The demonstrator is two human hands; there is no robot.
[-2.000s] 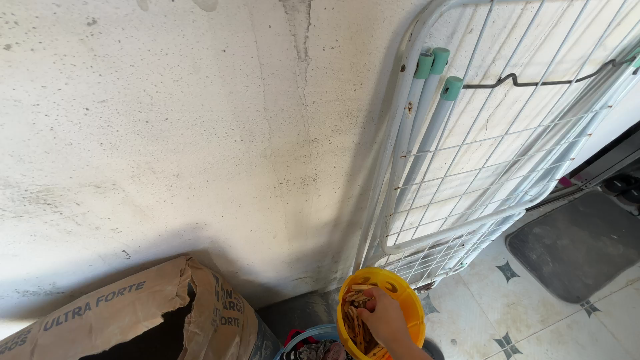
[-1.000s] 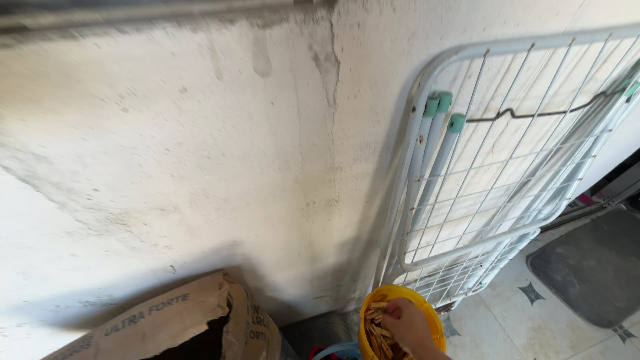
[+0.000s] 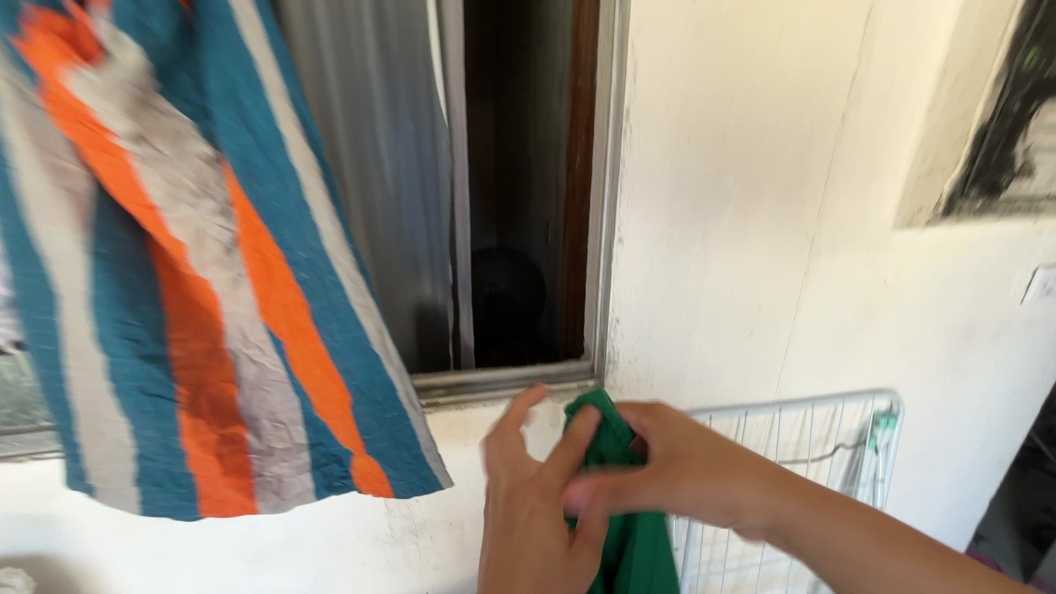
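Note:
A green cloth (image 3: 639, 544) hangs down from between my two hands at the bottom centre. My left hand (image 3: 532, 495) has its thumb and a finger at the cloth's upper part, with another finger raised off it. From the right, my right hand (image 3: 660, 470) pinches the bunched top edge of the same cloth, thumb near my left hand. Whatever lies between the fingertips of my right hand is too blurred to tell. A striped cloth (image 3: 272, 272) in teal, orange and grey hangs at the left.
Behind stands a window frame (image 3: 606, 206) with a grey curtain (image 3: 371, 165). A white folding drying rack (image 3: 792, 404) leans against the wall (image 3: 742, 206) at the lower right. Another window opening (image 3: 1002, 140) and a wall switch plate (image 3: 1041, 285) are at the right.
The view has swung up and left to the window and hanging cloth. A hand was in a yellow bucket of clothespins; now both hands are at a green cloth, and the bucket is out of view.

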